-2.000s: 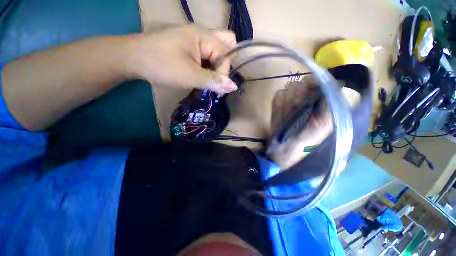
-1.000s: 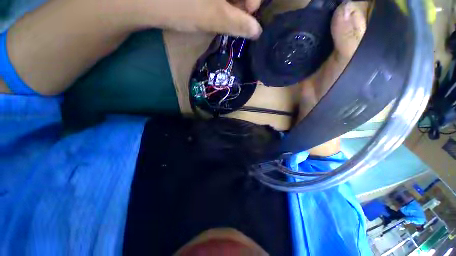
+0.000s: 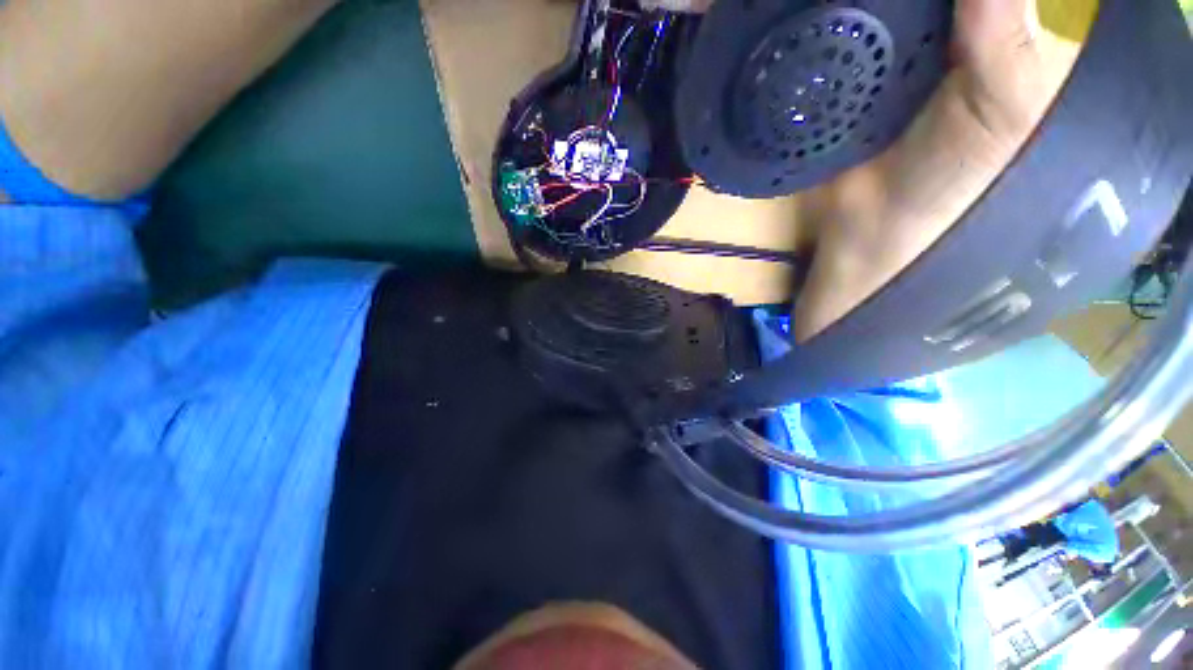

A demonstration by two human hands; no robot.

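Observation:
An open black ear cup housing [image 3: 595, 223] lies in front of me, with red and white lead wires, a small green circuit board [image 3: 523, 191] and a white-silver component [image 3: 589, 157] inside. My right hand [image 3: 916, 190] holds the black speaker plate [image 3: 805, 98] just right of it, its holed face towards me. A thin red wire runs between the two. The other ear cup [image 3: 595, 327] rests against my chest. The wide black head strap [image 3: 968, 282] and silver headband hoops [image 3: 916, 504] arch to the right. My left forearm [image 3: 144, 79] shows, but the hand is beyond the top edge.
A brown cardboard sheet [image 3: 739, 229] lies under the work, on a green mat [image 3: 327, 170]. A black cable [image 3: 720, 249] crosses the cardboard. A bit of something yellow [image 3: 1066, 16] shows at the top right. A person in blue [image 3: 1089, 530] is in the background, lower right.
The speaker plate has turned its holed face to my view and moved up and right of the housing. The headband has swung outward to the right. My left hand has gone out at the top.

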